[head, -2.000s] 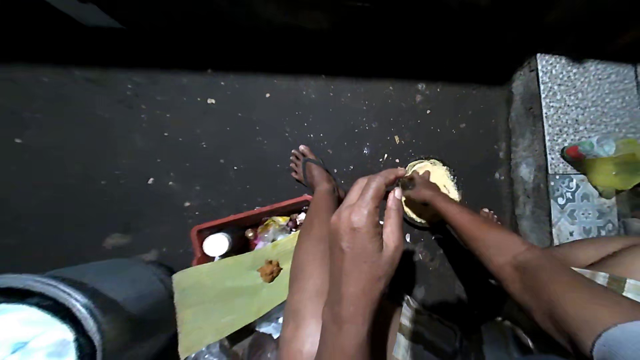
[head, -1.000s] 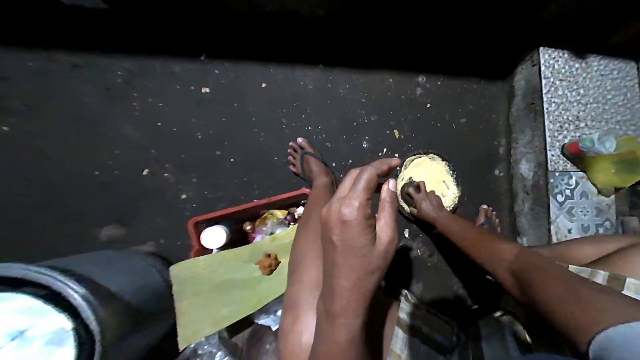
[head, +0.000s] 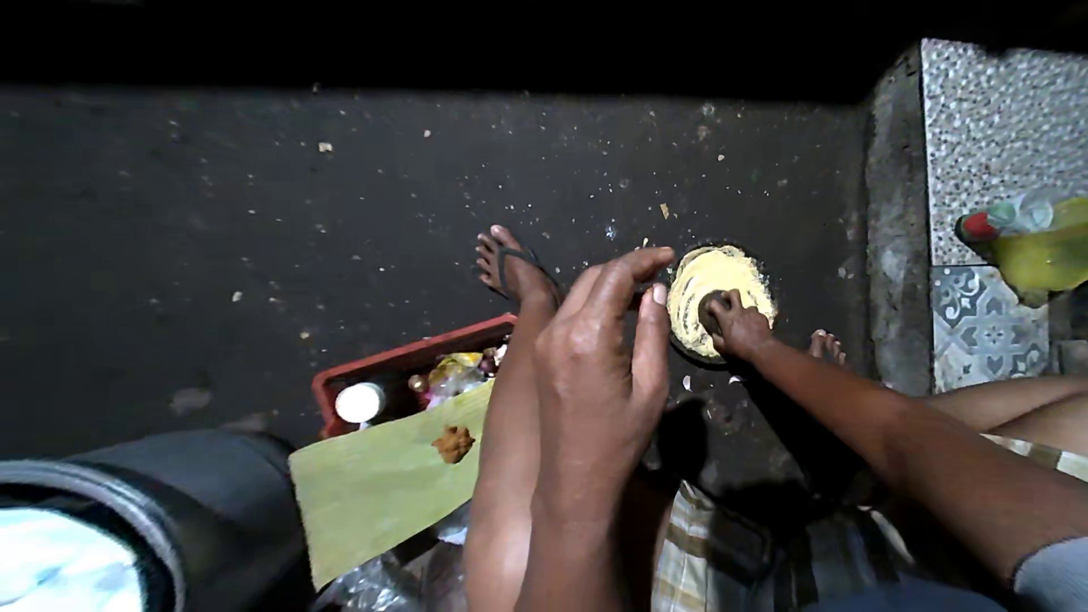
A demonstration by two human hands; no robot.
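Observation:
My right hand (head: 741, 331) reaches in from the lower right and grips a dark rounded stone-like thing (head: 714, 314). That thing presses into a pale yellow paste (head: 722, 274) spread in a round dark vessel (head: 716, 360), perhaps a grinding stone. My left hand (head: 608, 340) is raised in mid-view with bent fingers and the thumb apart, left of the vessel, holding nothing that I can see. A brown lump of food (head: 453, 444) lies on a green banana leaf piece (head: 382, 484) at the lower left.
A red crate (head: 408, 348) under the leaf's far edge holds a white-lidded container (head: 359, 402), small bags and onion-like things. A dark drum (head: 229, 484) stands at lower left. A concrete edge (head: 897, 221) and tiled ledge (head: 990, 340) with a yellow-green bag (head: 1050, 255) are at right.
My right hand has moved the dark stone about within the yellow paste. My left hand stays raised beside the vessel, its fingers a little further from the right hand than two seconds ago.

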